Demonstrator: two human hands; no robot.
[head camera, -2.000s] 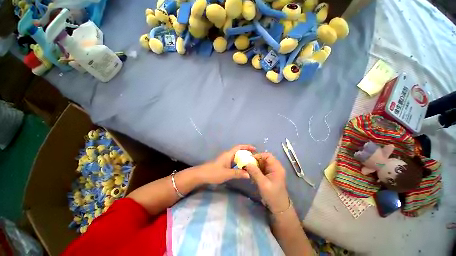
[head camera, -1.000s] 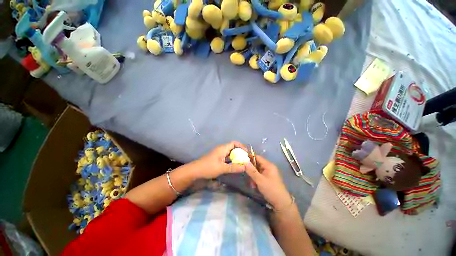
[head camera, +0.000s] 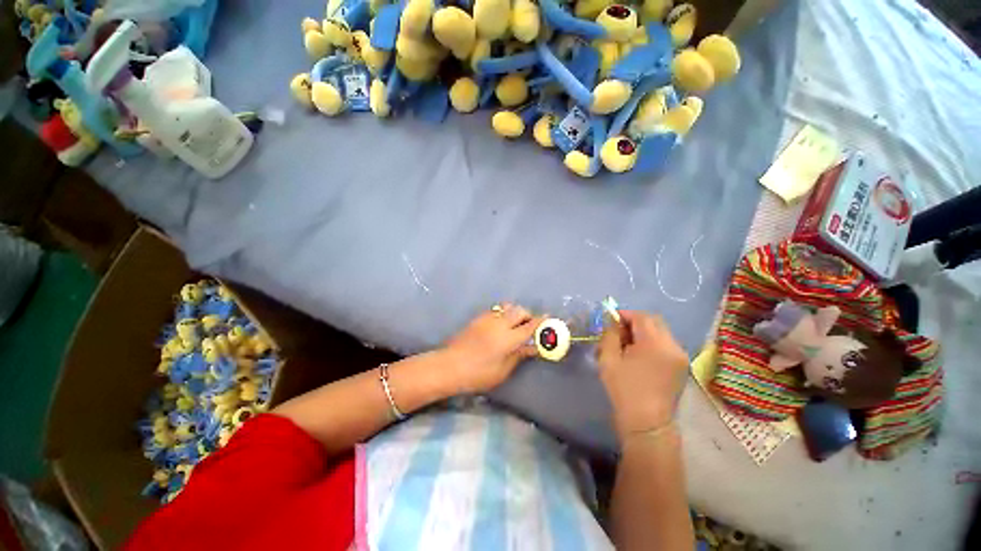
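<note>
My left hand (head camera: 495, 347) pinches a small plush piece (head camera: 553, 339) with a pale yellow round face and a dark red centre. My right hand (head camera: 642, 361) is to its right, with thumb and forefinger pinched near a small blue and whitish piece (head camera: 606, 314); whether it is a tag or thin limb I cannot tell. A thin yellowish line runs from the plush piece to my right fingers. The thread snips are not visible now; my right hand covers their place. Thin thread curls (head camera: 679, 282) lie on the grey-blue cloth. No needle can be made out.
A pile of blue-and-yellow plush toys (head camera: 500, 65) lies at the back. Spray bottles (head camera: 199, 127) are upper left. A carton (head camera: 91, 371) of toys stands at left. At right are a doll (head camera: 834, 361) on striped fabric, a red-and-white box (head camera: 861, 221) and a yellow note (head camera: 799, 164).
My hands have moved apart, my right hand to the right over the snips. The plush piece now shows its dark red centre, and a thin line stretches between the hands.
</note>
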